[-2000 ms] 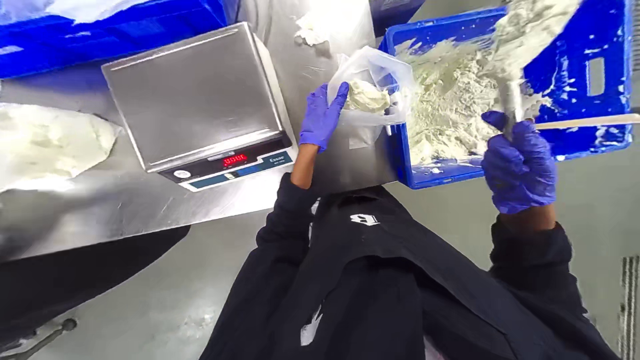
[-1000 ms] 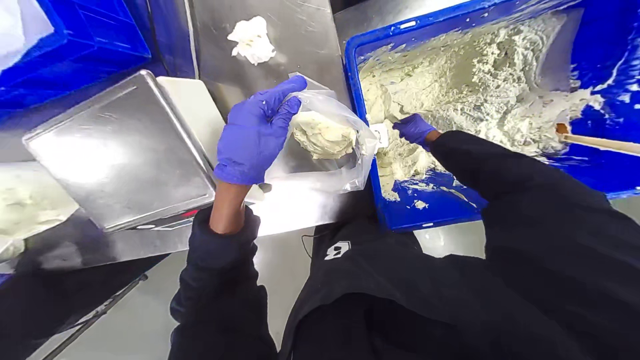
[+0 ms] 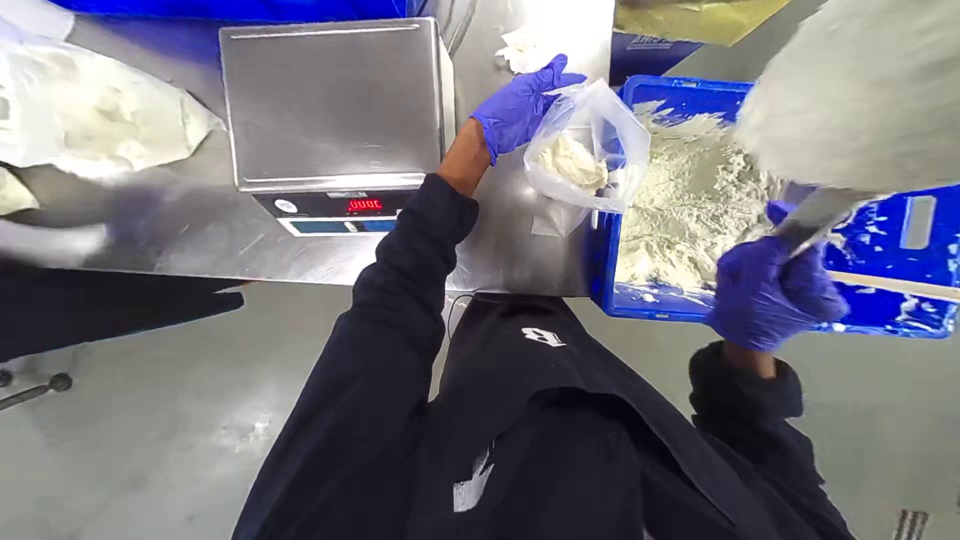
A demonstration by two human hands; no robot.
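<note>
My left hand [image 3: 523, 109], in a purple glove, grips the rim of a clear plastic bag [image 3: 626, 142] with a pale creamy mass [image 3: 574, 163] inside. The bag's mouth stands open beside the left wall of a blue plastic crate [image 3: 611, 262]. My right hand [image 3: 776, 289], gloved too, is closed around the handle of a scoop [image 3: 855, 94] heavily coated in the pale mixture, raised over the crate. More of the pale mixture [image 3: 686, 214] lies spread in the crate. The scoop's head is blurred and partly out of view.
A bench scale [image 3: 334, 105] with a steel plate and lit red digits stands on the steel table [image 3: 510, 259]. Filled bags [image 3: 105, 112] lie at the left. A crumpled white piece [image 3: 523, 49] is behind my left hand. A pale handle [image 3: 900, 286] crosses the crate.
My right hand was down in the mixture one second ago and is now raised with the coated scoop. My left hand stays at the bag. The view has shifted.
</note>
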